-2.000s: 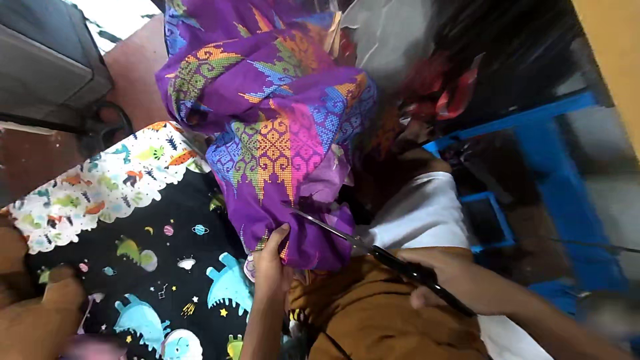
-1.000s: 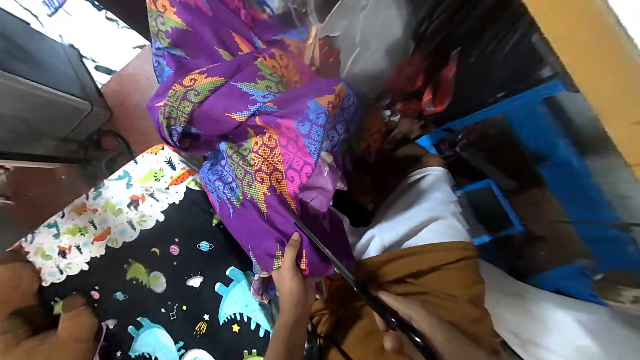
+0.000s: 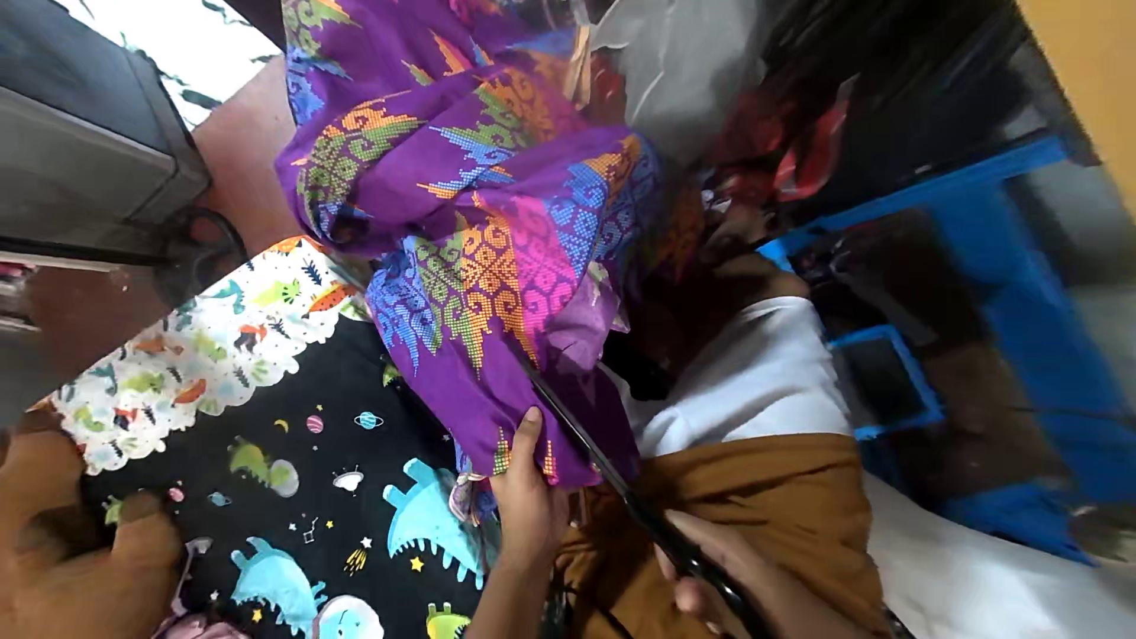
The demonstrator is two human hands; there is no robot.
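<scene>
A purple fabric [image 3: 479,319] with a multicoloured cross-stitch-like pattern hangs down the middle of the head view. My left hand [image 3: 528,488] grips its lower edge, the thumb on top. My right hand [image 3: 719,568] holds a long, thin dark tool with black handles, likely scissors [image 3: 590,448]; it slants up left over the fabric, its tip below the orange motif. Whether its blades are apart I cannot tell. Just left of my left hand lies a black dinosaur-print cloth [image 3: 328,444] with a white scalloped border.
Another person's hand [image 3: 80,524] rests on the dinosaur-print cloth at the left. A grey boxy object [image 3: 80,151] stands at the upper left. Brown cloth [image 3: 754,506] and white cloth [image 3: 763,382] lie across the lap area. A blue frame [image 3: 1003,257] stands at the right.
The right hand and the dark tool have moved lower in the view, and the tool now slants more steeply over the purple fabric. The left hand still grips the fabric's lower edge.
</scene>
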